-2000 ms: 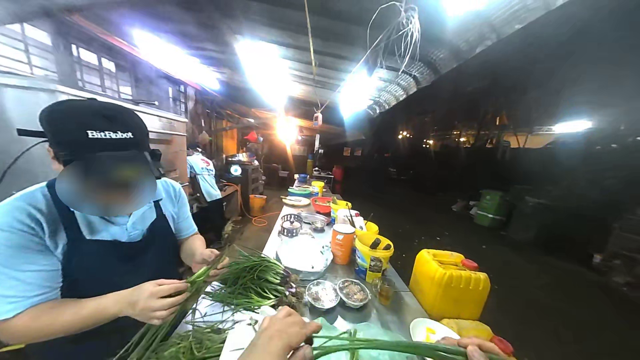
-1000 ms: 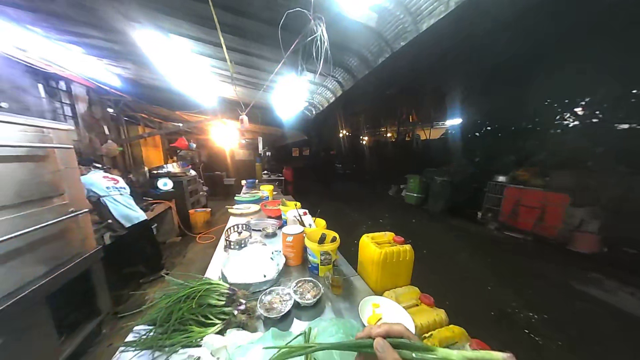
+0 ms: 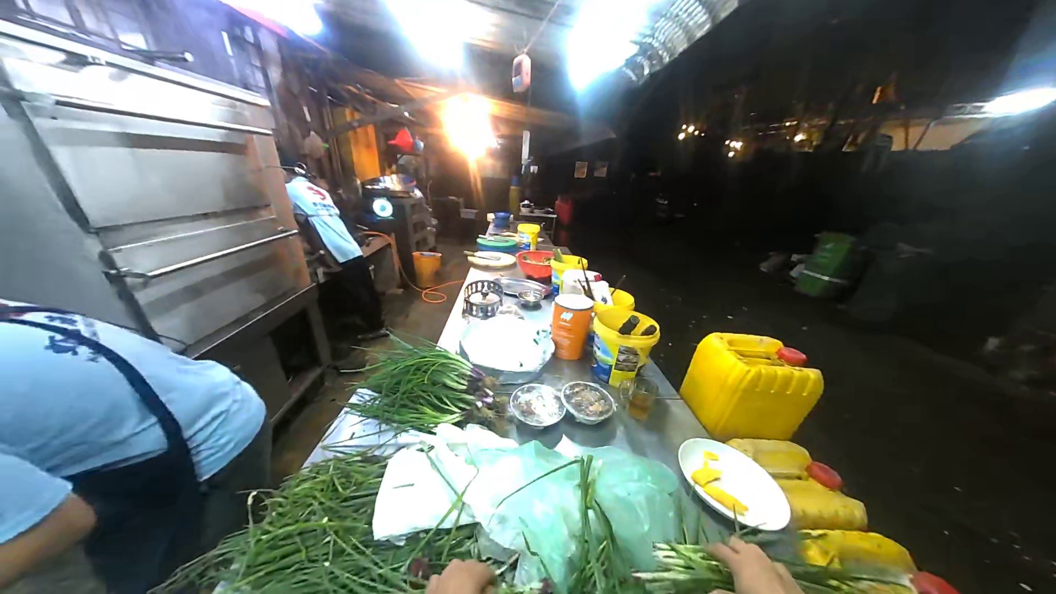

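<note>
My right hand (image 3: pixel 752 568), at the bottom edge, lies on a bunch of spring onions (image 3: pixel 681 561) with pale stems; its fingers are partly cut off by the frame. My left hand (image 3: pixel 462 577) shows only in part at the bottom, beside green stalks and a purple bulb; what it holds is hidden. Between and beyond the hands, a pale green plastic bag (image 3: pixel 544 487) and a white one lie crumpled on the metal table. A large heap of green stalks (image 3: pixel 322 520) spreads to the left. Another bunch with purple bulbs (image 3: pixel 421 384) lies farther back.
Two foil-like bowls (image 3: pixel 538 406), a glass mug (image 3: pixel 639 400), a yellow bucket (image 3: pixel 623 346) and an orange container (image 3: pixel 572 326) stand ahead. A white plate (image 3: pixel 734 485) holds yellow pieces. Yellow jerrycans (image 3: pixel 751 388) line the right side. A co-worker (image 3: pixel 115 404) bends at left; another person (image 3: pixel 326 223) stands farther back.
The co-worker at left, upright with stalks in hand two seconds ago, is now bent over. My right hand has lowered toward the table with its stalks. The view has shifted.
</note>
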